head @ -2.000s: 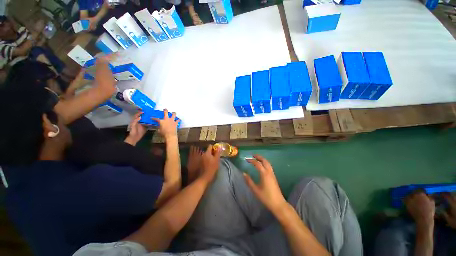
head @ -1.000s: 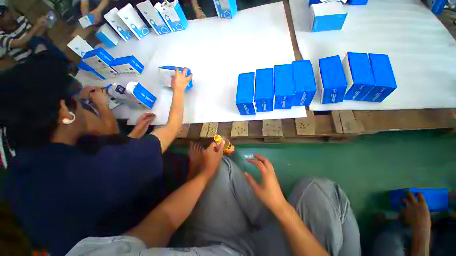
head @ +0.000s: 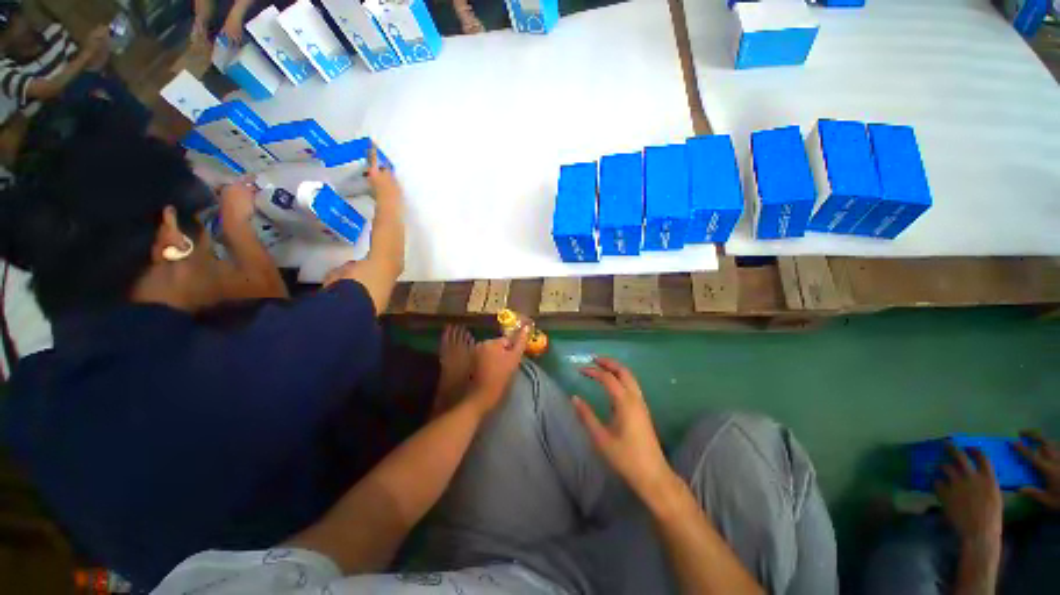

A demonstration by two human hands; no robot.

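My left hand is closed around a small bottle with yellow-orange liquid, above my left knee. The bottle is tilted, its yellow top pointing up and left, and my fingers hide its middle. My right hand is over the gap between my knees, thumb and fingers apart, with nothing clearly held. A small pale glint shows by its fingertips against the green floor; I cannot tell whether it is a clear piece or touches the hand.
Several closed blue cartons stand in a row on the white-covered pallet table. A person in a dark shirt sits close at my left, reaching to cartons. At lower right, another person's hands hold a blue carton.
The bottle has turned in my left hand from nearly flat to tilted, top up. My right hand has barely moved. The left neighbour has moved a carton back to the left group.
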